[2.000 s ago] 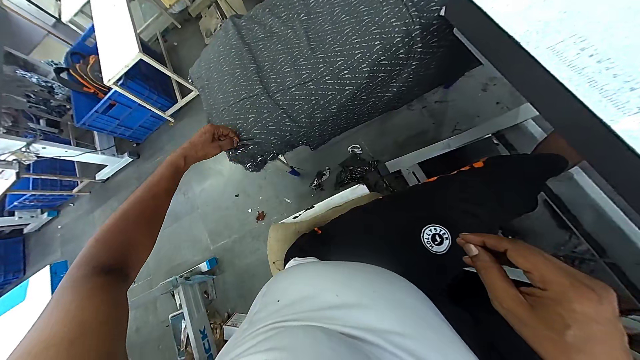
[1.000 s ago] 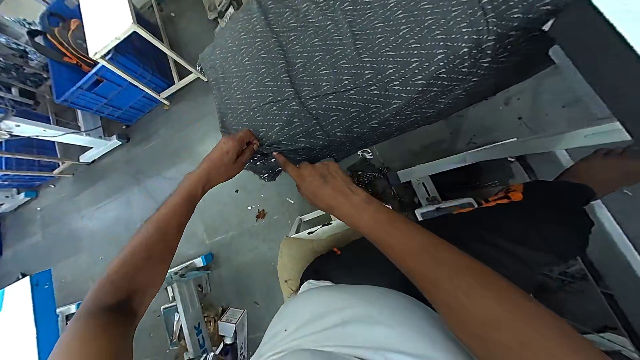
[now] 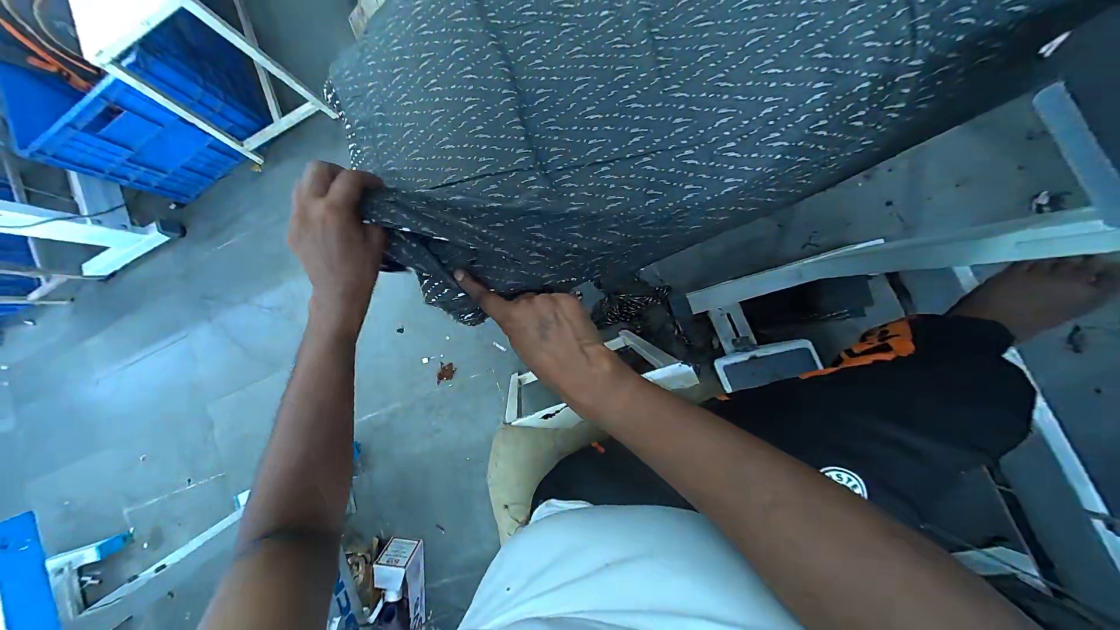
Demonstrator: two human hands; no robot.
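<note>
A large piece of dark grey fabric with small white dashes [image 3: 647,114] spreads across the top of the head view and hangs down at its lower left corner. My left hand [image 3: 337,227] grips a bunched part of its edge. Just to the right, my right hand [image 3: 547,337] touches the lower edge with the index finger stretched along a fold; whether it pinches any cloth is hidden. Below both hands a gathered corner of the fabric dangles over the floor.
Blue plastic crates [image 3: 149,140] and a white metal-framed table [image 3: 131,35] stand at the upper left. White frame bars [image 3: 901,254] run at the right beside my legs in black shorts. A small box [image 3: 402,569] stands low in the view, near floor debris [image 3: 445,373].
My right hand has come from my lap to the fabric's edge beside my left hand. The left hand now holds a bunched part of the edge, drawn up.
</note>
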